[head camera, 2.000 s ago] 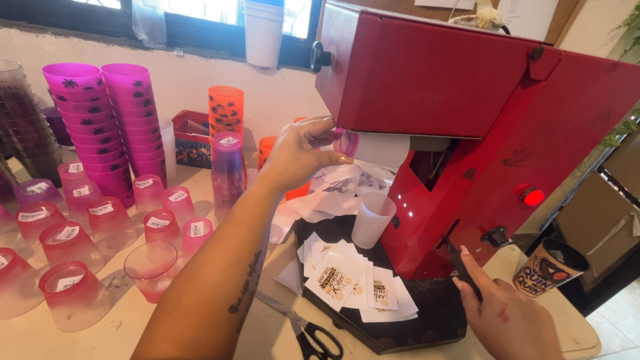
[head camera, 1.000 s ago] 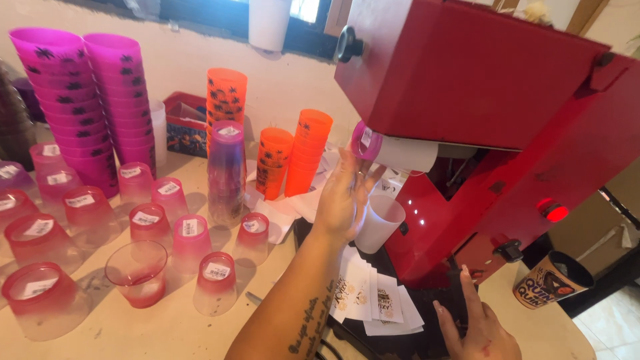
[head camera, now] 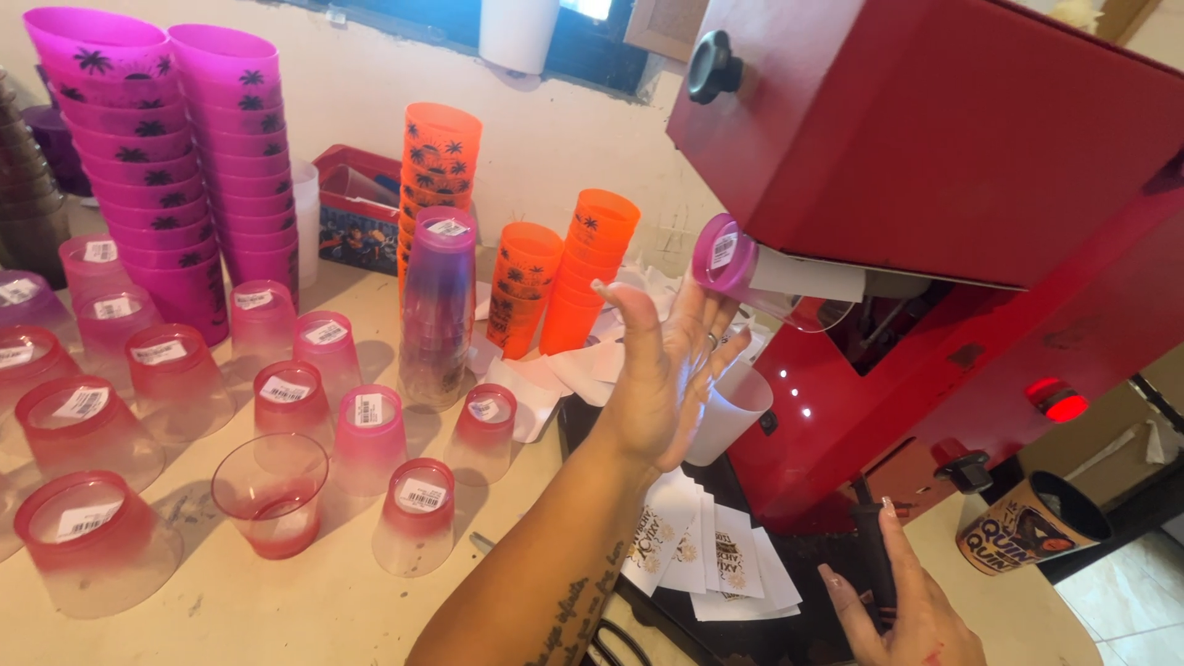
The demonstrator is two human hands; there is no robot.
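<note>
A clear plastic cup with a pink-purple base point(head camera: 724, 253) lies on its side under the head of a red press machine point(head camera: 925, 120), with white paper point(head camera: 807, 277) along it. Against the cup's base is my left hand point(head camera: 666, 370), palm up and fingers spread; whether its fingertips bear on the cup is hard to tell. My right hand point(head camera: 911, 592) is at a black lever handle point(head camera: 872, 560) low on the machine, index finger extended along it and thumb apart. A frosted white cup point(head camera: 731, 413) stands behind my left hand. Printed paper pieces point(head camera: 717, 555) lie on the machine's black base.
Upside-down red-tinted cups point(head camera: 88, 416) spread over the table's left side. Behind them rise magenta cup stacks point(head camera: 148, 176), orange cup stacks point(head camera: 592, 250) and a purple-blue stack point(head camera: 439, 305). A printed cup point(head camera: 1027, 523) stands right of the machine; scissors point(head camera: 615, 643) lie near my left forearm.
My left hand has turned from pinching near the cup's base to an open palm beneath it. My right hand stays by the lever. The view has shifted.
</note>
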